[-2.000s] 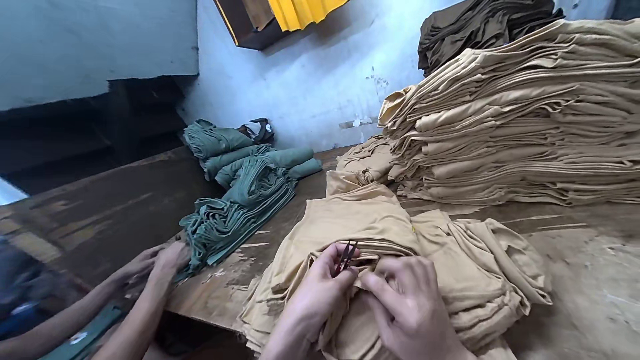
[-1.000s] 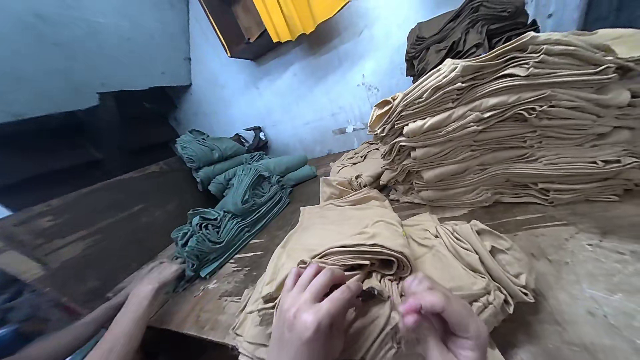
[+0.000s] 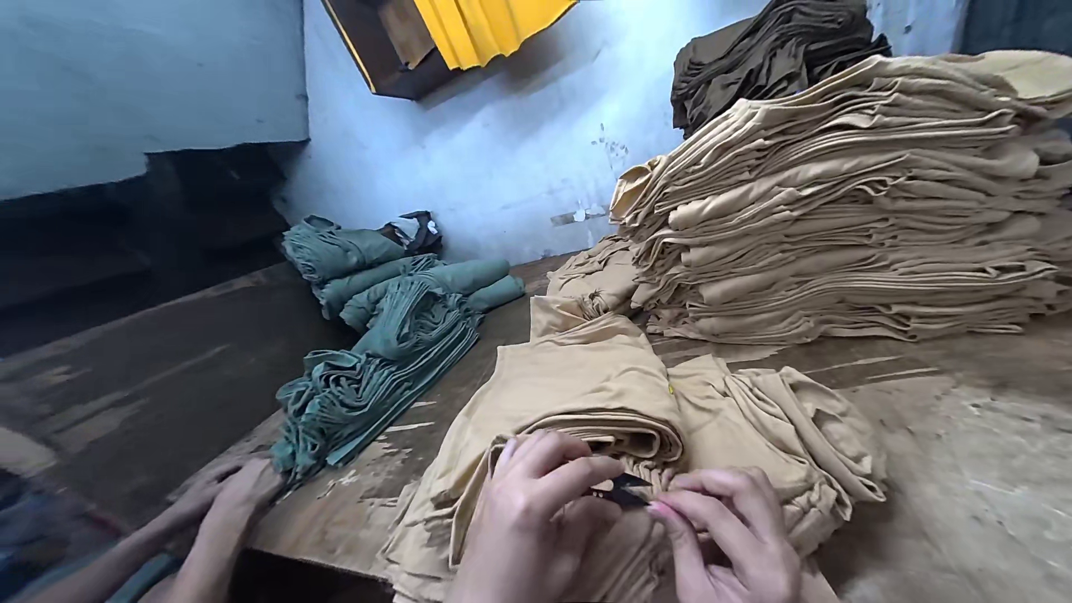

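My left hand (image 3: pixel 544 511) is closed around small dark thread snips (image 3: pixel 624 490), whose blades point right toward my other hand. Just beside the blade tips is my right hand (image 3: pixel 729 528), thumb and forefinger pinched together over the tan cloth; whether a thread is between them is too small to tell. Beneath both hands lies a folded tan garment (image 3: pixel 586 377) with a rolled layer and a gathered part. More tan garments (image 3: pixel 779 427) lie loosely folded to its right.
A tall stack of tan garments (image 3: pixel 846 226) stands at the back right, with dark brown cloth (image 3: pixel 770 59) on top. Green garments (image 3: pixel 394 360) lie on the worn wooden table (image 3: pixel 946 469). Another person's hands (image 3: pixel 239 494) are at the left edge. Yellow cloth (image 3: pixel 490 29) hangs above.
The snips' blades, upright two seconds ago, now point right. My right hand has come back from slightly farther right toward the blades since one second ago.
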